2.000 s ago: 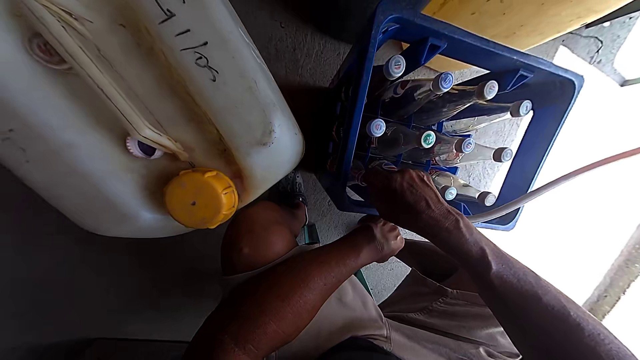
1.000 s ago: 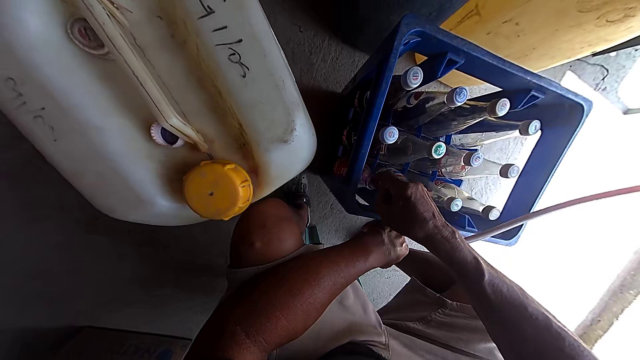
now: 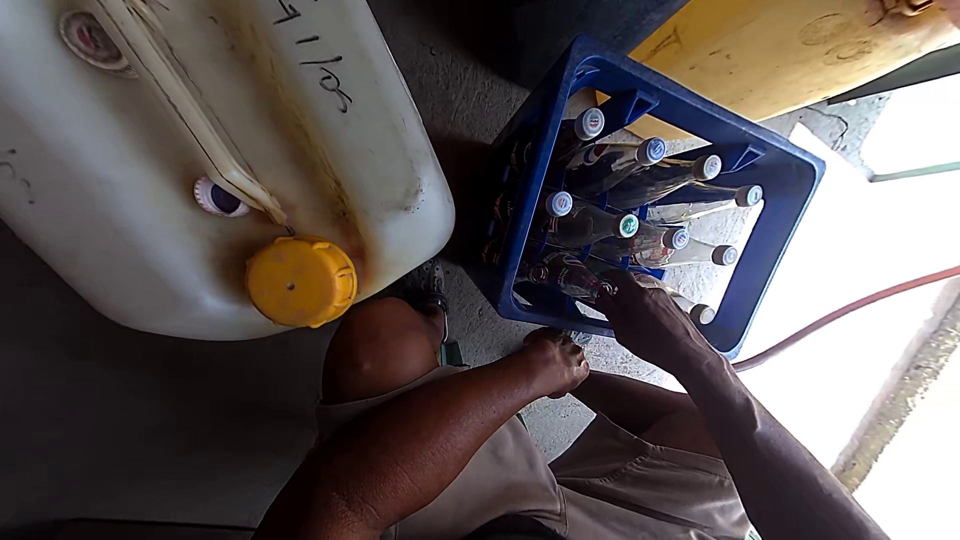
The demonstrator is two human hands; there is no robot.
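A blue plastic crate (image 3: pixel 780 225) holds several glass bottles (image 3: pixel 589 225), most with white, blue or green caps. My right hand (image 3: pixel 649 311) reaches over the crate's near side, its fingers at the mouth of a dark-labelled glass bottle (image 3: pixel 570 276); the fingertips are partly hidden, so their hold is unclear. Beside it, the mouth of another bottle (image 3: pixel 538 272) looks uncapped. My left hand (image 3: pixel 559 362) is curled just outside the crate's near edge, below and left of my right hand. Something small and clear (image 3: pixel 581 338) shows at its fingers; whether it is held cannot be told.
A large whitish plastic jerrycan (image 3: pixel 390 172) with a yellow screw cap (image 3: pixel 301 282) lies to the left, close to my knee. Behind the crate is a yellow container (image 3: pixel 802 56). A reddish hose (image 3: pixel 847 311) runs from the crate's right side over the bright floor.
My right hand has shifted slightly right across the near bottles, covering a capped one that showed before. Bottle mouths at its left are now more visible. My left hand stays near the crate's edge.
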